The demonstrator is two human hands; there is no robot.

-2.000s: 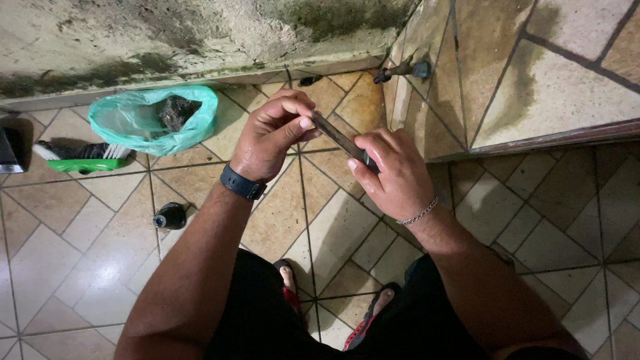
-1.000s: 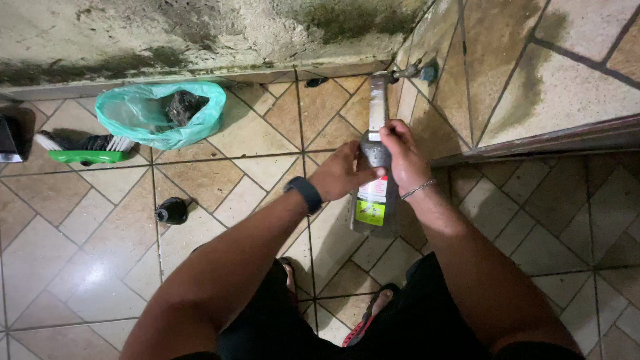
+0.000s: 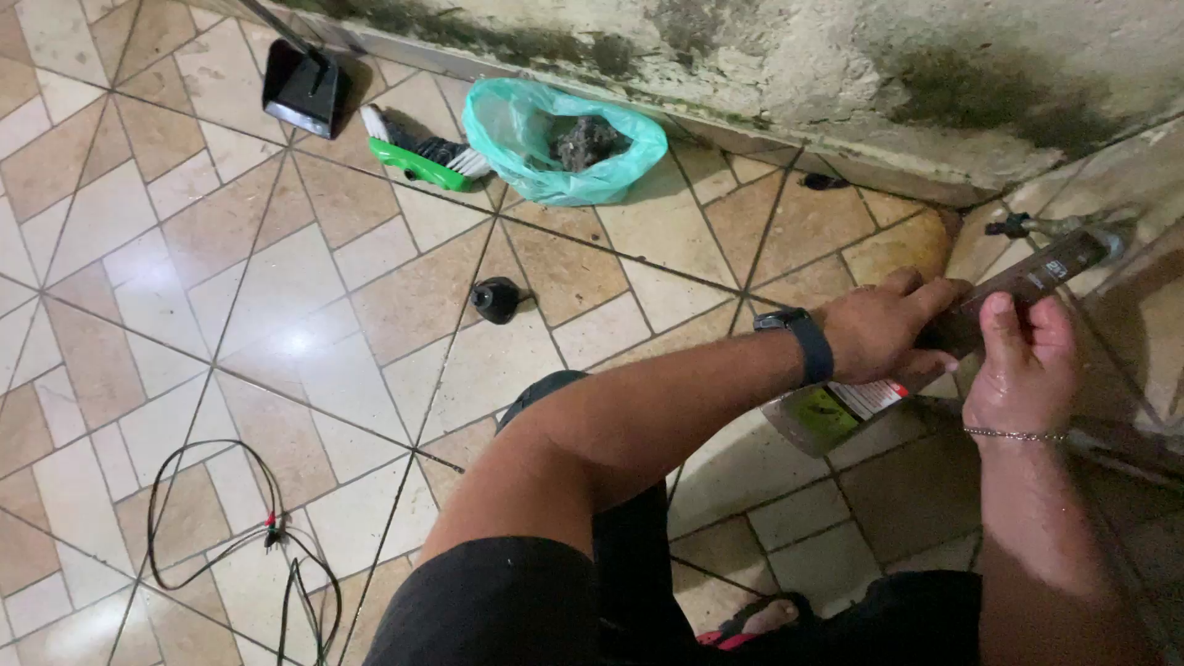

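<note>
A long, dark translucent plastic housing with a flared lower end lies slantwise in my hands; it bears printing and a green, white and red label. Its exact kind cannot be told. My left hand holds its middle from above, just over the label. Nearer the narrow end, my right hand grips it from the side, thumb on top. That narrow end is beside a wall tap with a black handle. A small black cone-shaped part rests on the tiles to the left of my hands.
Along the stained wall are a black dustpan, a green brush head with bristles and a green plastic bag holding a clump of grey debris. A thin black cable lies coiled on the floor. A tiled ledge rises at the right.
The housing, held edge-on two seconds ago, then shown broad side up, now slants toward the tap. Both hands remain on it. The view has swung left, bringing in the cable.
</note>
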